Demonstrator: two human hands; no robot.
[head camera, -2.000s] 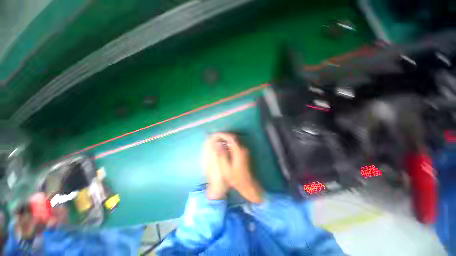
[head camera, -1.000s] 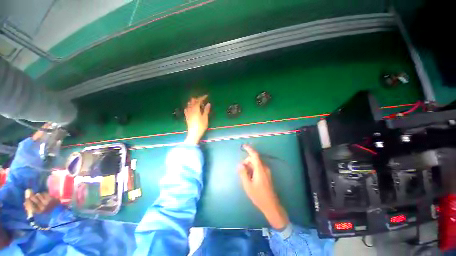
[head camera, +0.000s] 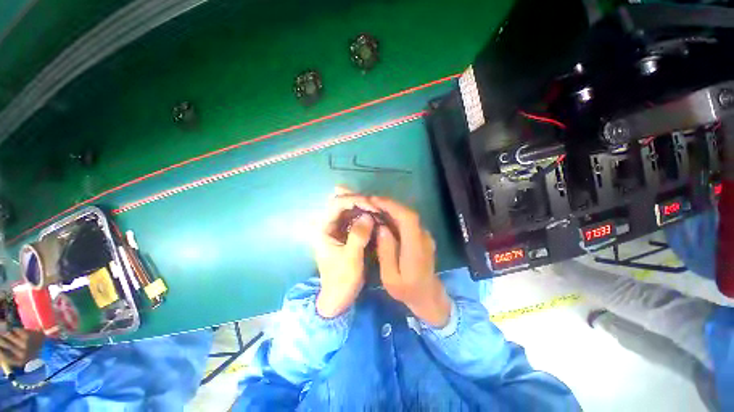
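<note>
My left hand (head camera: 341, 265) and my right hand (head camera: 409, 261) are close together above the teal bench mat (head camera: 233, 241), in front of my chest. Both hold one small dark round assembly (head camera: 360, 217) in their fingertips; the fingers hide most of it. Similar dark round assemblies lie spaced out on the darker green belt (head camera: 241, 48) beyond the red line, such as one near the top centre (head camera: 364, 51), one left of it (head camera: 307, 85) and one farther left (head camera: 184, 113).
Two thin L-shaped rods (head camera: 370, 167) lie on the mat beyond my hands. A black test fixture (head camera: 523, 201) with red digit displays stands at right. A parts tray (head camera: 129, 310) with a red container (head camera: 34, 308) is at left. Another person's hand (head camera: 18, 346) is at far left; a person's legs (head camera: 644, 302) show at right.
My left hand has come back from the belt and joined my right hand, and both now hold a round assembly. The view has shifted, and the belt pieces appear higher up.
</note>
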